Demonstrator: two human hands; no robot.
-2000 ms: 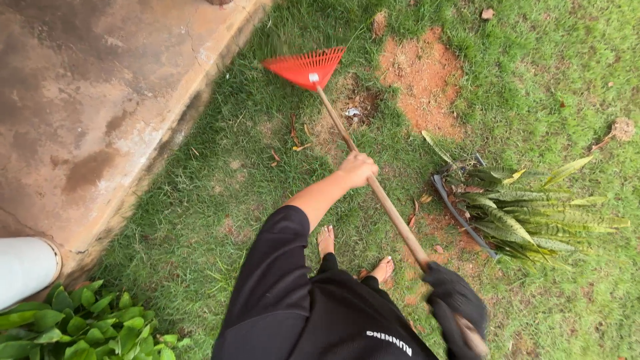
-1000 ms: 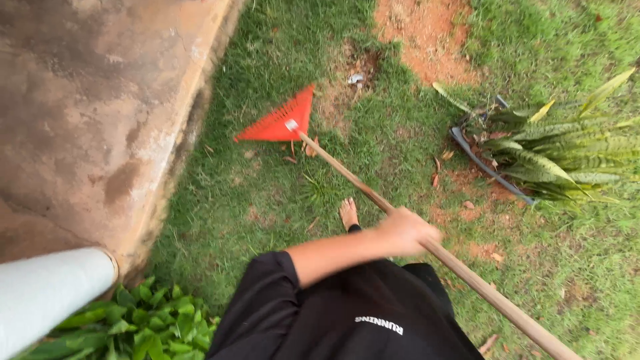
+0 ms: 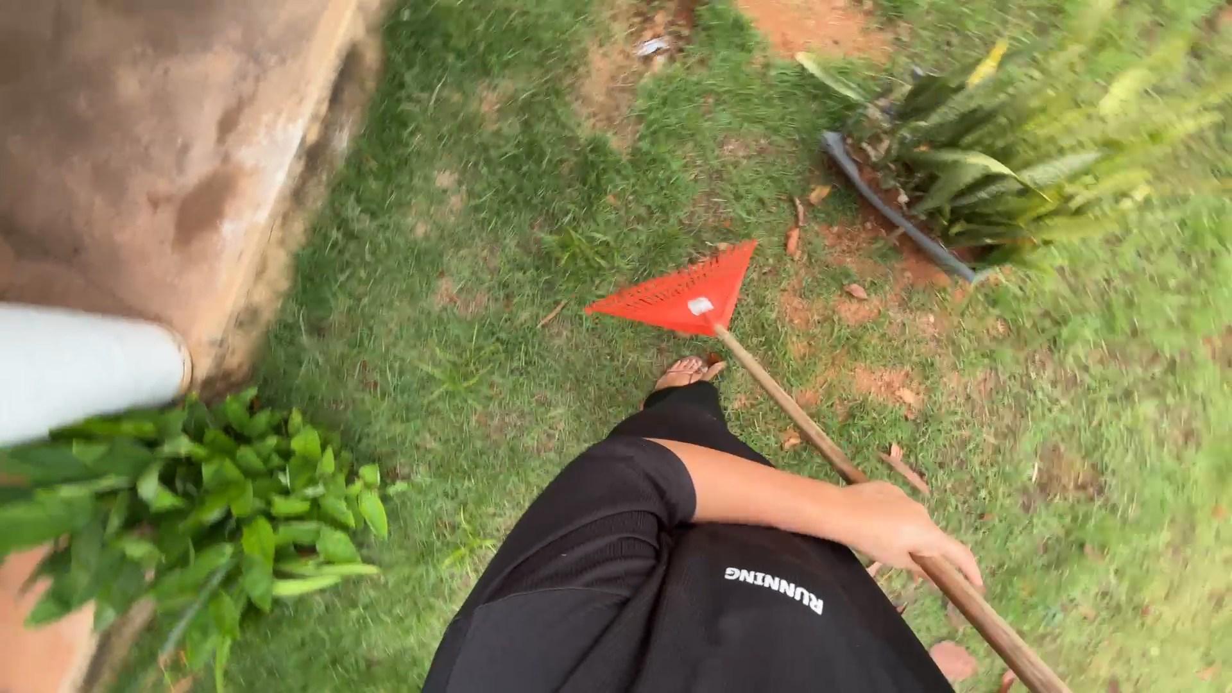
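My bare left hand (image 3: pixel 900 527) is closed around the wooden handle of a leaf rake (image 3: pixel 795 414), in front of my black shirt. The rake's red fan-shaped head (image 3: pixel 688 294) lies on the grass just beyond my foot (image 3: pixel 685 373), its toothed edge turned away from me. The handle slants down to the right and leaves the frame at the bottom. My right hand is out of view. Small dry leaves (image 3: pixel 793 239) lie on the grass to the right of the rake head.
A concrete slab (image 3: pixel 192 125) with a raised edge and a white column (image 3: pixel 87 373) stand at the left, above a leafy green plant (image 3: pixel 260 500). At the upper right, a snake plant (image 3: pixel 982 164) grows beside a curved dark edging (image 3: pixel 895 217). Bare reddish soil patches break the grass.
The rake head has come across the grass toward my feet. The gloved hand on the handle's far end two seconds ago is no longer in view. My bare hand keeps hold of the handle.
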